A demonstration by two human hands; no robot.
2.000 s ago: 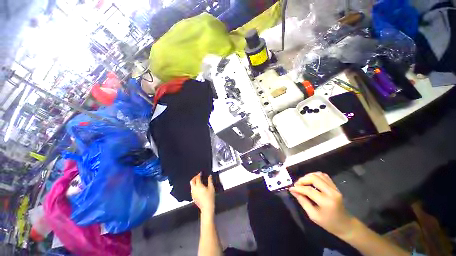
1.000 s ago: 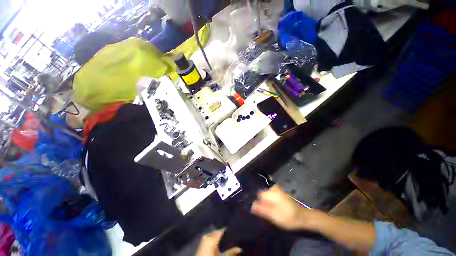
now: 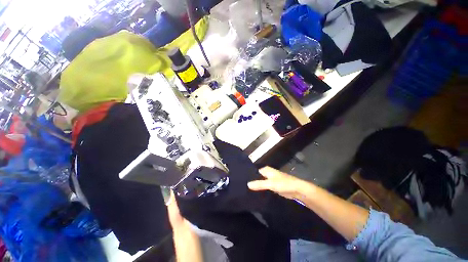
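Note:
The black garment (image 3: 241, 204) lies under the front end of the white button-sewing machine (image 3: 167, 123) and hangs toward my lap. It covers the work plate. My left hand (image 3: 180, 222) is at the garment's left part, just below the machine's front end; whether it pinches the cloth is unclear. My right hand (image 3: 279, 183) lies on the garment right of the machine head, fingers forward. The grey face cover (image 3: 146, 168) stands swung out to the left. The white button tray (image 3: 241, 130) holds several dark buttons and is partly covered by the garment.
A garment pile (image 3: 113, 169) lies left of the machine. Blue bags (image 3: 31, 204) are at far left, yellow-green cloth (image 3: 110, 66) behind. A thread cone (image 3: 184, 70) stands behind. A dark flat case (image 3: 279, 116) and a purple-handled tool (image 3: 298, 84) are right. A dark bundle (image 3: 395, 158) is lower right.
The garment has moved from my lap up under the machine head, over the plate. My left hand has moved up and left to the machine's front; my right hand has moved slightly up.

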